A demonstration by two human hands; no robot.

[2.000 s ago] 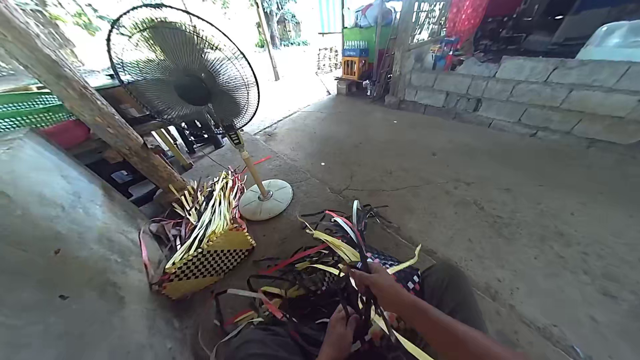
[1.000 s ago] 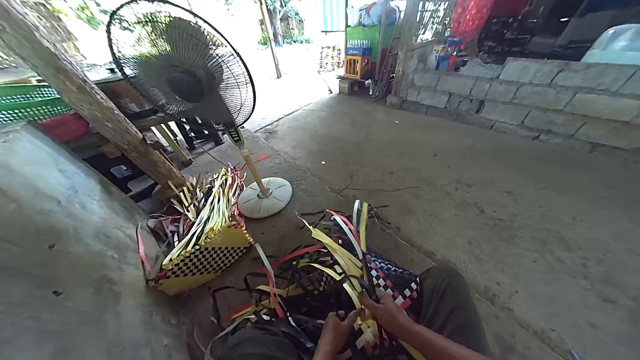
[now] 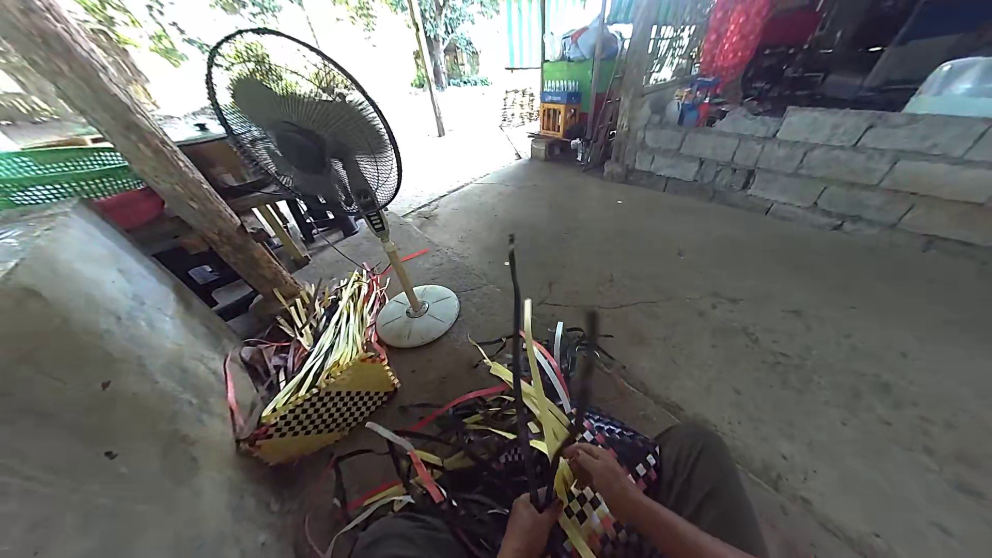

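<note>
On my lap lies a partly woven basket of plastic strapping (image 3: 589, 508), checkered in black, white and red, with loose yellow, red, white and black strips spreading from it. My left hand (image 3: 528, 527) is closed on black plastic strips (image 3: 518, 349) that stand upright above it. My right hand (image 3: 597, 469), just to its right, pinches another black strip beside the yellow strips (image 3: 546, 418). The lower ends of the strips are hidden by my hands.
A yellow and black woven basket (image 3: 325, 418) full of strips lies at the left, beside a stand fan (image 3: 418, 314). A wooden post (image 3: 178, 186) and a concrete slab (image 3: 116, 372) are at the left. A low block wall (image 3: 821, 167) runs along the right back.
Black strips now stand upright above my hands, where a second ago yellow, red and white ones rose. My right hand has moved up a little relative to my left.
</note>
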